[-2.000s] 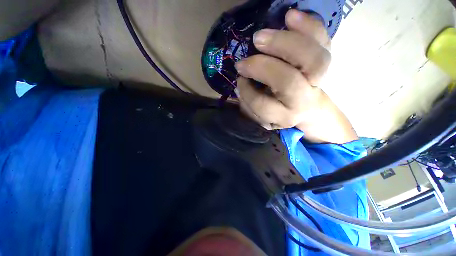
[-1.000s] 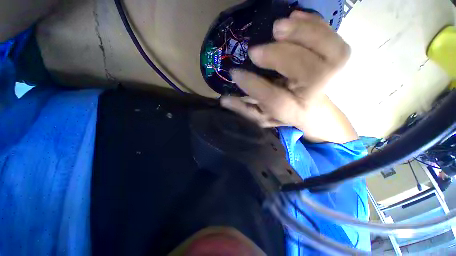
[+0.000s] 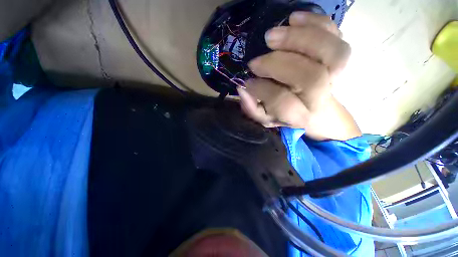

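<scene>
An open black ear cup housing shows at the top centre, with thin wires and a green circuit board at its left edge. My bare right hand comes in from the right and grips the cup's right side; its fingers hide part of it. The lowest digit is near thin wires at the cup's lower edge. A grey perforated plate shows partly behind my fingers, cut off at the top. The headset's other round cup lies against my dark clothing. My left hand is not in view.
A tan cardboard sheet lies beneath, with a black cable curving across it. The black headband strap and clear tubes cross the lower right. A yellow object is at the right edge. Dark cables lie beyond.
The open cup has shifted slightly left. My right hand's fingers have shifted over its right side, uncovering more of the inside than two seconds ago. The headband end has moved slightly.
</scene>
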